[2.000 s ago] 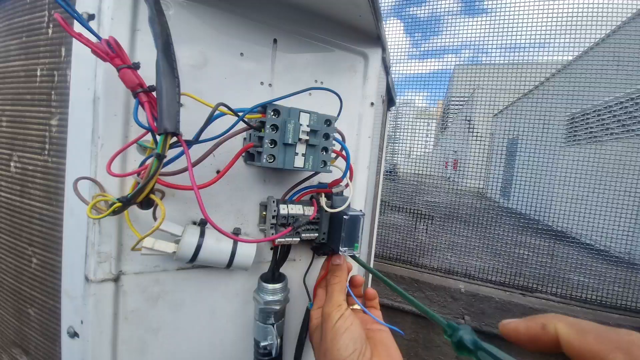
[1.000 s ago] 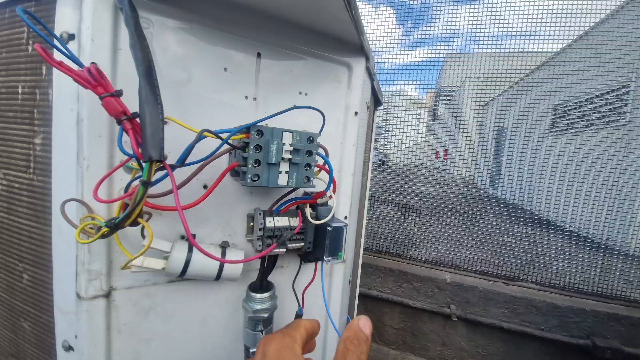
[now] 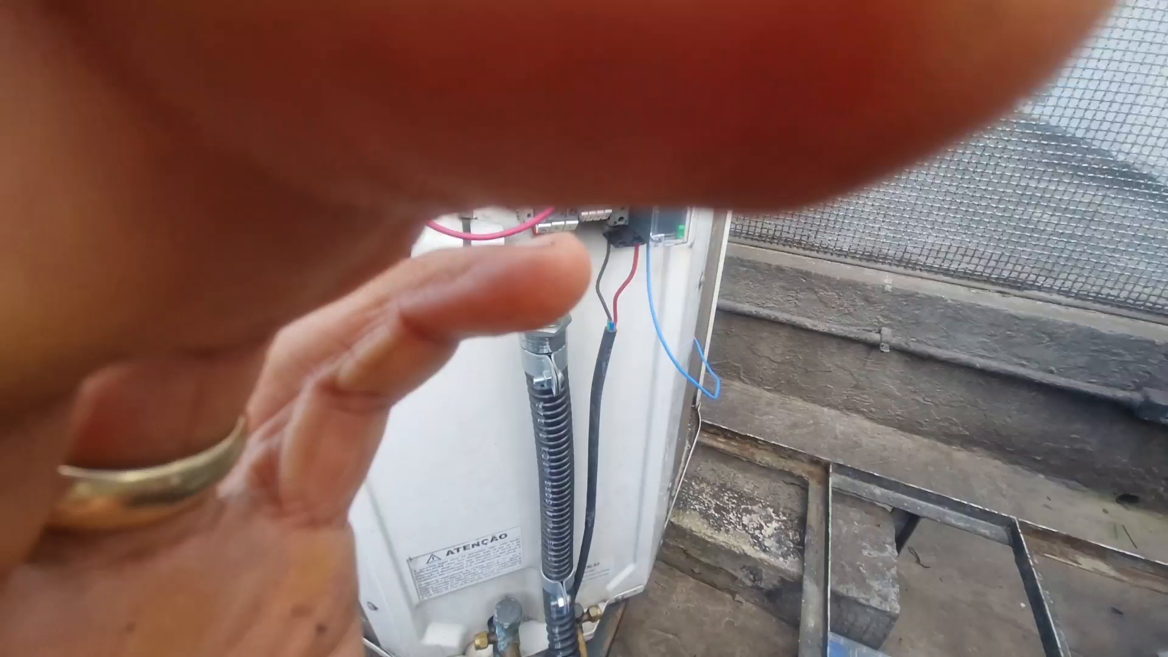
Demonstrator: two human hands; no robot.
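My left hand [image 3: 301, 456], a gold ring on one finger, is blurred and very near the camera. It covers the left and top of the view, fingers apart, with nothing seen in it. Behind it, a white metal unit panel [image 3: 447, 465] holds a partly hidden terminal block [image 3: 557, 219] and a black module [image 3: 662, 224]. Red and dark wires run from the module into a black cable [image 3: 597, 420]. A blue wire [image 3: 663, 333] hangs beside them, its lower end bent back. My right hand is out of view.
Ribbed flexible conduit [image 3: 555, 447] runs down the panel beside a warning label [image 3: 465, 561]. Brass-fitted valves [image 3: 507, 620] sit at its base. Wire mesh [image 3: 949, 182], a concrete ledge [image 3: 958, 356] and a rusty metal frame [image 3: 817, 547] are at the right.
The view has tilted down. My left hand, at the module two seconds ago, is now close before the camera. The green screwdriver seen near my right hand then is out of view.
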